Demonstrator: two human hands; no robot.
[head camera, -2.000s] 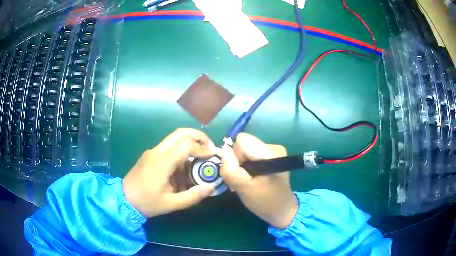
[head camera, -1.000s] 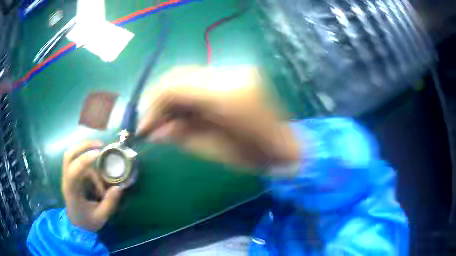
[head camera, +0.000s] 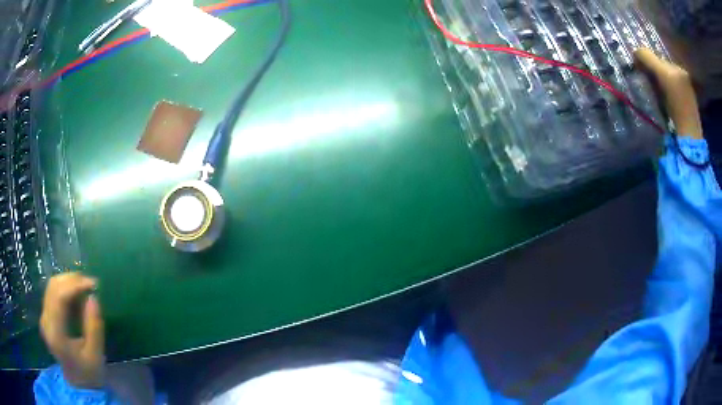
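Observation:
The silver round fixture (head camera: 190, 215) sits on the green mat, left of centre, with its pale centre showing and no module on it. The blue cable (head camera: 252, 83) joins its top through a small metal connector (head camera: 207, 172). My left hand (head camera: 73, 328) is at the lower left, below and left of the fixture, slightly blurred. Its thumb and fingers are apart with nothing visible between them. My right hand (head camera: 673, 91) is at the far right edge of the right clear tray (head camera: 518, 154). The red lead (head camera: 546, 60) runs to its wrist. The probe is hidden, and I cannot tell what this hand holds.
A brown-red square (head camera: 170, 130) lies above the fixture. White paper (head camera: 190, 30) and thin silvery sticks (head camera: 113, 26) lie at the upper left. Another clear tray with dark parts (head camera: 22, 194) stands along the left edge. The mat's front edge (head camera: 348, 311) curves below.
My left hand has let go of the fixture and moved down and left. My right hand has moved from beside the fixture to the far right. The module seen earlier is gone from the fixture.

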